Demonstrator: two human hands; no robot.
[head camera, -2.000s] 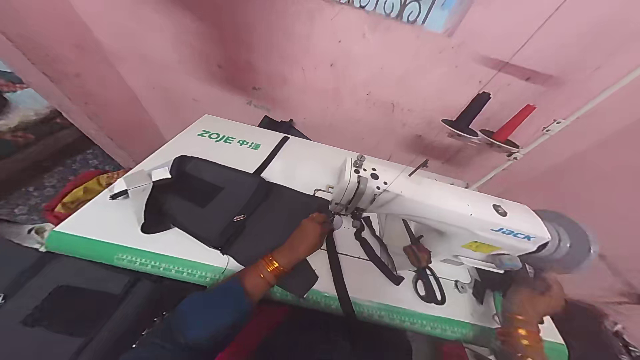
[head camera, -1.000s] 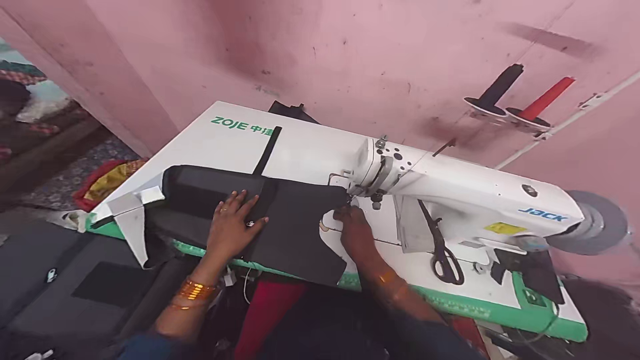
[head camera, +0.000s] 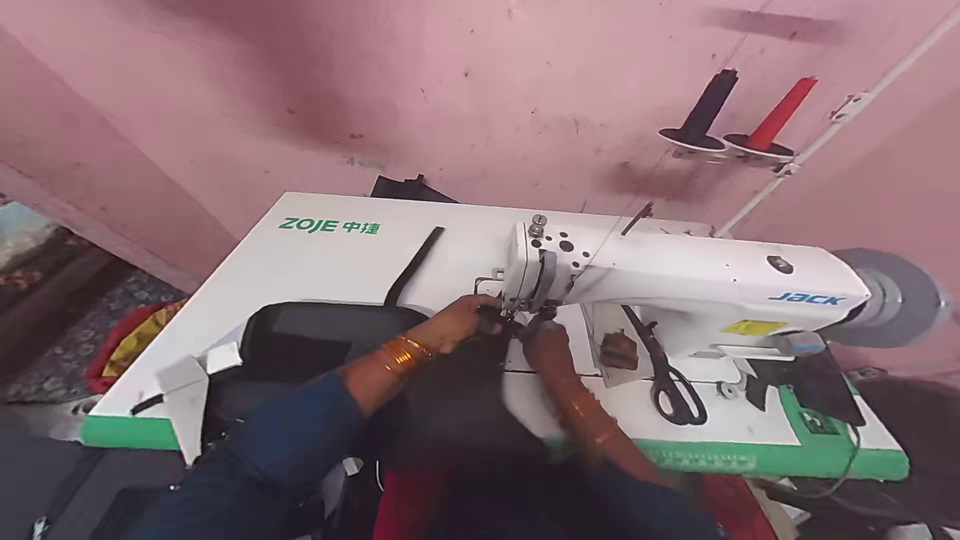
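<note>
A white Jack sewing machine (head camera: 690, 289) stands on the white table, its head at the middle of the view. Black fabric (head camera: 450, 405) lies under the machine's needle area and hangs over the front edge. My left hand (head camera: 461, 322) is at the left of the presser foot, its fingers closed on a dark piece of the fabric. Close to the right of the foot, my right hand (head camera: 546, 345) has its fingertips at the fabric's edge; blur hides its exact grip. A black strap (head camera: 414, 266) lies behind the fabric.
Black-handled scissors (head camera: 671, 386) lie beneath the machine arm, beside a brown block (head camera: 619, 350). Black (head camera: 709, 105) and red (head camera: 784, 112) thread cones stand at the back right. A white folded piece (head camera: 187, 390) sits at the table's left end. Dark fabric (head camera: 67, 480) lies lower left.
My left hand has moved from flat on the black fabric to beside the presser foot. My right hand, at the machine's right end two seconds ago, is now by the foot.
</note>
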